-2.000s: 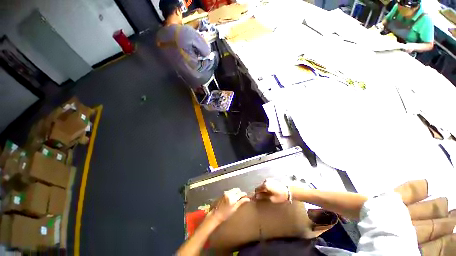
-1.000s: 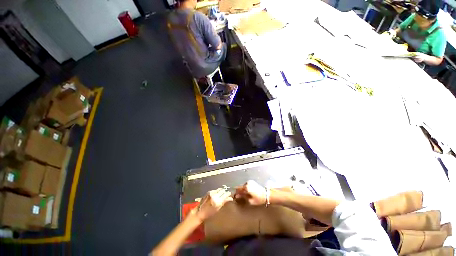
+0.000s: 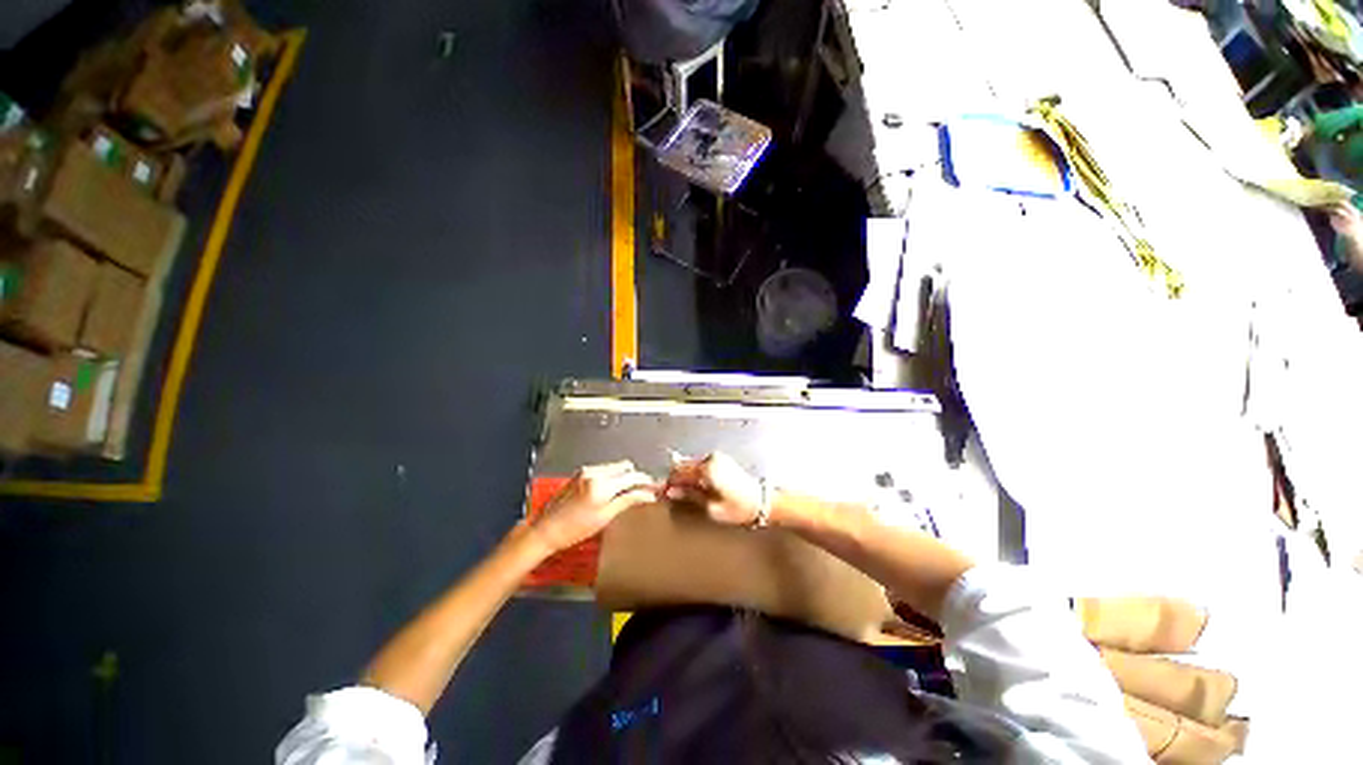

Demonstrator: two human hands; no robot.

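Note:
A tan-brown leather bag panel [image 3: 733,565] lies across the near part of the grey work board [image 3: 792,446], against my lap. My left hand [image 3: 595,502] and my right hand [image 3: 718,489] are close together at the panel's far left corner. Both pinch its edge between the fingertips; the pinched part is mostly hidden by the fingers. A small pale bit shows just beyond the right fingertips. An orange-red patch [image 3: 565,562] lies at the board's left end, partly under my left wrist.
A metal edge bar [image 3: 748,395] runs along the board's far side. Folded brown panels [image 3: 1144,625] overlap at the right. A long white table [image 3: 1106,389] stands to the right. Cartons [image 3: 90,284] stand at the far left. Parts of two people show at the top and upper right.
The view has tilted down, so surroundings moved up in the picture. My hands stay together on the panel's edge, shifted left along it since the earliest frame. More of the orange-red patch shows.

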